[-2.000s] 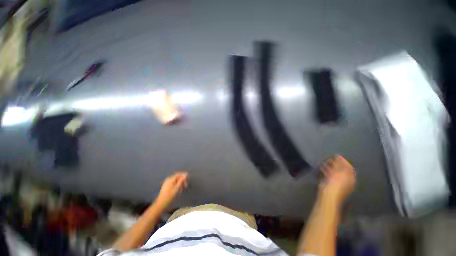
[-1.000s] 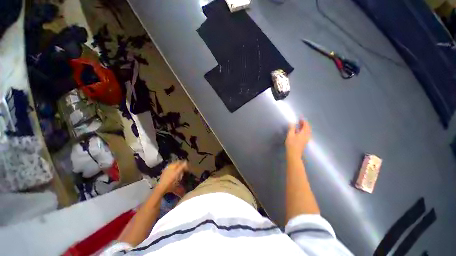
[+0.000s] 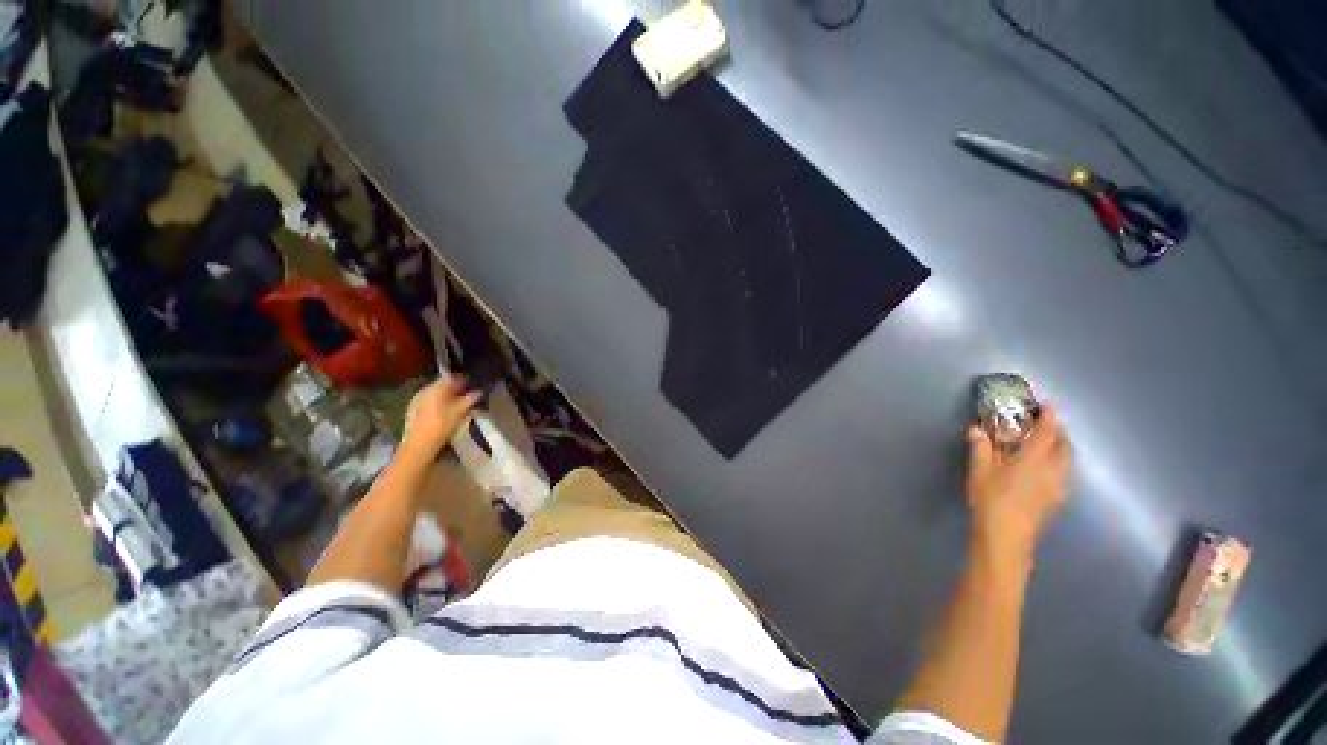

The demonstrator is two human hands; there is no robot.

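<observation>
My right hand (image 3: 1019,473) is shut on a rounded mottled cloth weight (image 3: 1006,408) over the grey table, right of the fabric. The black fabric stack (image 3: 728,240), with faint chalk lines, lies flat near the table's edge. A cream-yellow squarish block (image 3: 680,47) sits on its far end. My left hand (image 3: 441,413) is off the table's edge, above the littered floor; its fingers are partly curled and I cannot tell if it holds anything.
Shears (image 3: 1084,189) with red and black handles lie beyond the fabric. A thin black cord (image 3: 1121,99) crosses the far right of the table. A pinkish block (image 3: 1206,591) and dark strips (image 3: 1288,710) lie at right. An orange-red bag (image 3: 349,332) lies among floor scraps.
My right hand has taken hold of the rounded weight, which has moved from the fabric's corner to the right. The view has shifted, showing more of the fabric stack and the cream block.
</observation>
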